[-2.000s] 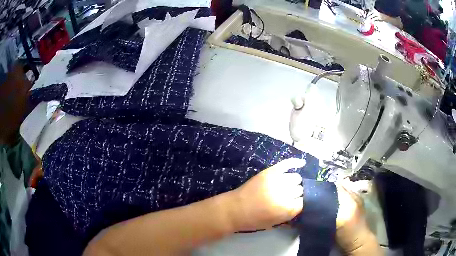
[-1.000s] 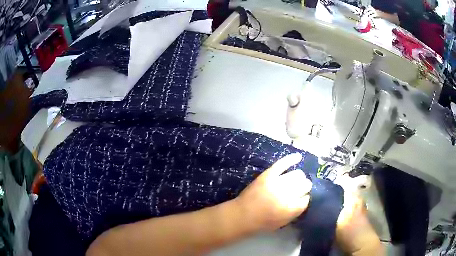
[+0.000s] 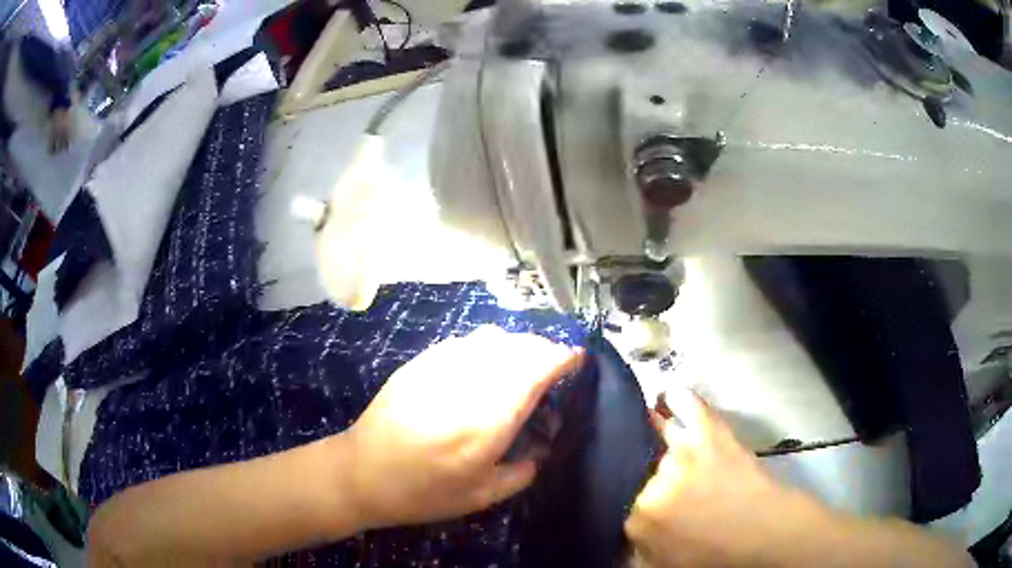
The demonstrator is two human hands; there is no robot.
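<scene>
The tweed panel (image 3: 277, 388), navy with white broken checks, lies on the machine table and runs up to the needle area. A plain dark strip (image 3: 605, 444) hangs from the needle area down between my hands. My left hand (image 3: 455, 416) lies on the tweed left of the needle, thumb and fingers gripping cloth at the strip's left side. My right hand (image 3: 705, 472) pinches the strip's right edge just below the needle. The presser foot (image 3: 594, 311) is blurred by glare.
The off-white sewing machine head (image 3: 533, 133) fills the upper middle, with the bright lamp (image 3: 355, 233) to its left. Stacked black strips (image 3: 888, 355) lie under the arm at right. Cut tweed (image 3: 216, 211) and white paper (image 3: 150, 189) lie at upper left. A parts tray (image 3: 311, 83) stands behind.
The view has shifted closer to the machine, which now appears larger and further left. Both hands stay by the needle; the strip between them now bends down in a curve.
</scene>
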